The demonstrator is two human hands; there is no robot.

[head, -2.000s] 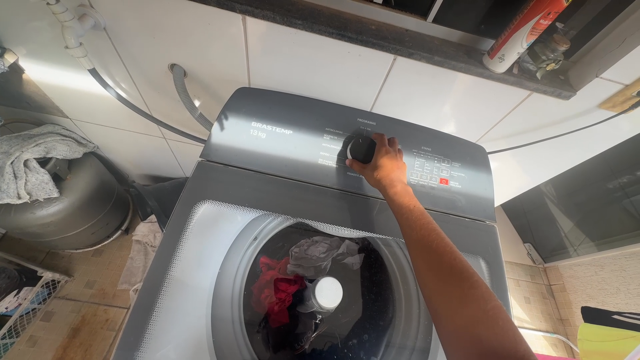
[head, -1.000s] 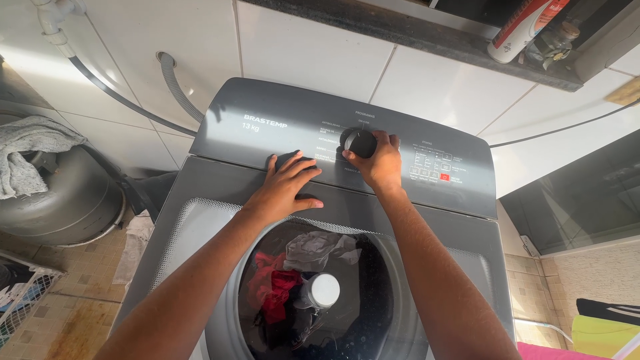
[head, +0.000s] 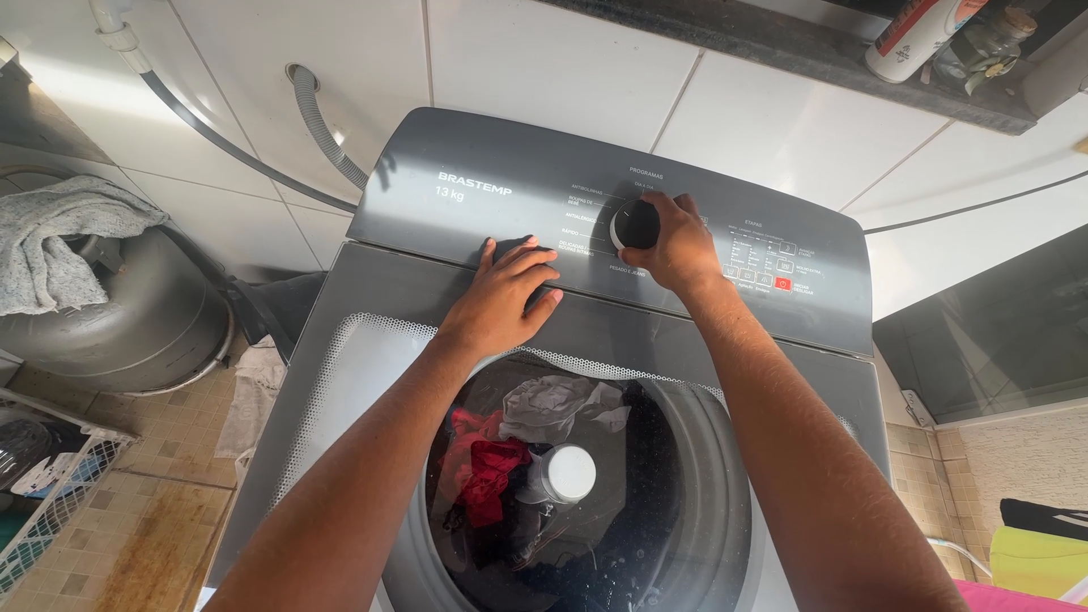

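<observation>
My right hand [head: 680,238] grips the round black program knob [head: 634,226] on the dark grey control panel [head: 510,161] of a Brastemp top-loading washing machine. My left hand [head: 506,297], fingers spread, rests at the lower edge of that panel, left of the knob, and holds nothing. Below both hands the glass lid [head: 646,527] is closed. Through it show red clothes [head: 489,467], a grey-white cloth [head: 548,408], dark clothes and the white cap of the agitator [head: 569,473]. To the right of the knob is a red button [head: 783,284].
Behind the machine are a tiled wall and a grey corrugated hose [head: 321,127]. At left a cloth [head: 59,238] lies on a grey gas cylinder [head: 144,314], above a white wire basket [head: 64,501]. A spray can [head: 914,38] and glass jar [head: 986,51] stand on the ledge.
My left hand, out of view two seconds ago, has come onto the machine beside the panel. My right hand stays on the knob.
</observation>
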